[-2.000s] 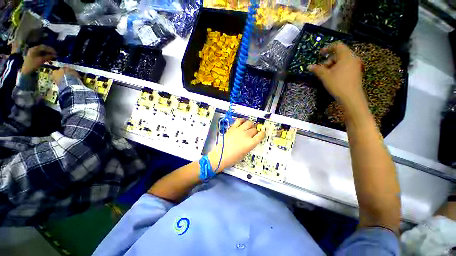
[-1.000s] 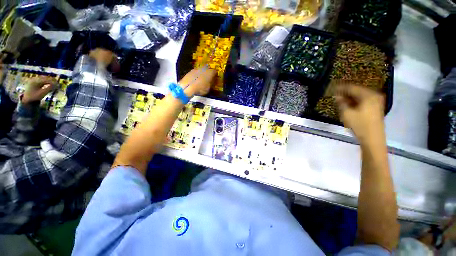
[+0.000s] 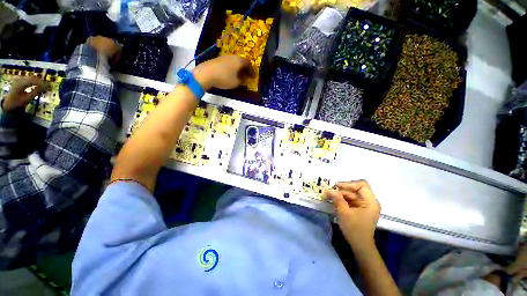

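My left hand (image 3: 226, 72), with a blue wrist strap (image 3: 190, 83), is at the lower part of the black bin of yellow box capacitors (image 3: 248, 37). Its fingertips are over the capacitors; I cannot tell if it holds one. My right hand (image 3: 353, 202) is at the near right corner of a circuit board panel (image 3: 306, 159), thumb and fingers close together. Whether a part is between them cannot be told. Another panel (image 3: 199, 136) lies to the left, partly behind my left forearm.
A phone-like item (image 3: 258, 153) lies between the panels on the rail (image 3: 427, 179). Bins hold blue-violet parts (image 3: 286, 87), grey parts (image 3: 341, 103), green-black cylinders (image 3: 363, 45) and copper-brown rings (image 3: 419, 87). A neighbour's plaid sleeve (image 3: 86, 110) is at left; another person shows lower right.
My right hand has moved from the copper-brown ring bin down to the panel's near edge. My left hand went from the panel to the yellow capacitor bin and remains there.
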